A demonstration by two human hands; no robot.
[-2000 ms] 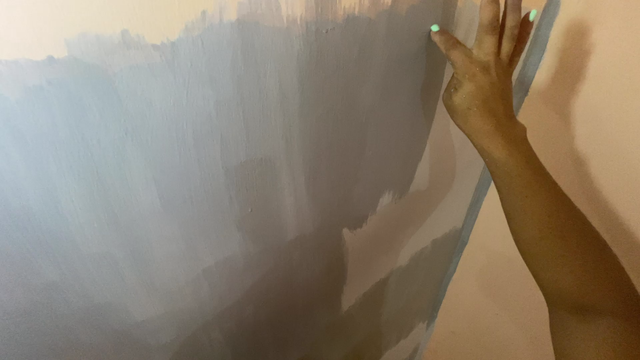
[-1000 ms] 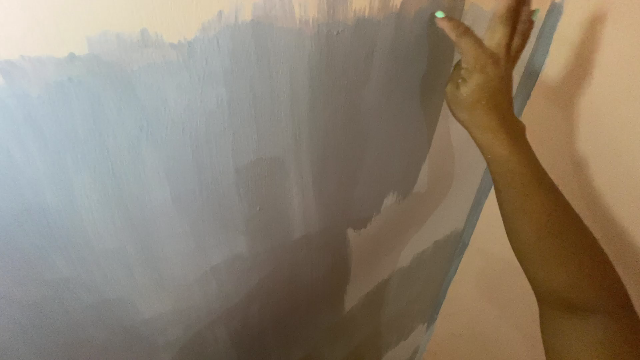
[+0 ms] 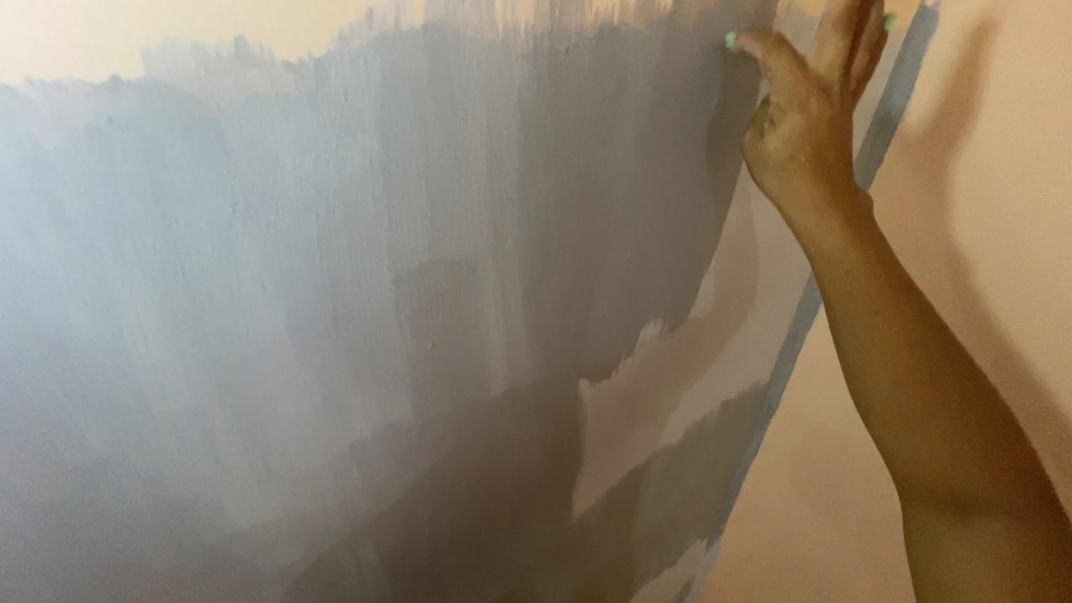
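Note:
My right hand (image 3: pixel 808 117) is raised at the upper right, in front of a painted wall (image 3: pixel 469 209). Its thumb, with a pale green nail, reaches left over the grey-mauve paint, while the other fingers point up and are partly cut off by the top edge. Whether they hold anything cannot be seen. Vertical strokes of blue-grey and brownish-grey paint cover much of the surface, with ragged edges against the cream part above. A narrow blue-grey painted stripe (image 3: pixel 791 343) runs slanting behind my wrist. My left hand is out of view.
To the right of the stripe lies a plain peach-coloured wall area (image 3: pixel 804 502), where the shadow (image 3: pixel 946 201) of my arm falls. Within the grey paint, a lighter pinkish patch (image 3: pixel 636 419) shows below my hand.
My right hand has stayed near the same place by the stripe, with only slight shifts of the hand and its fingers.

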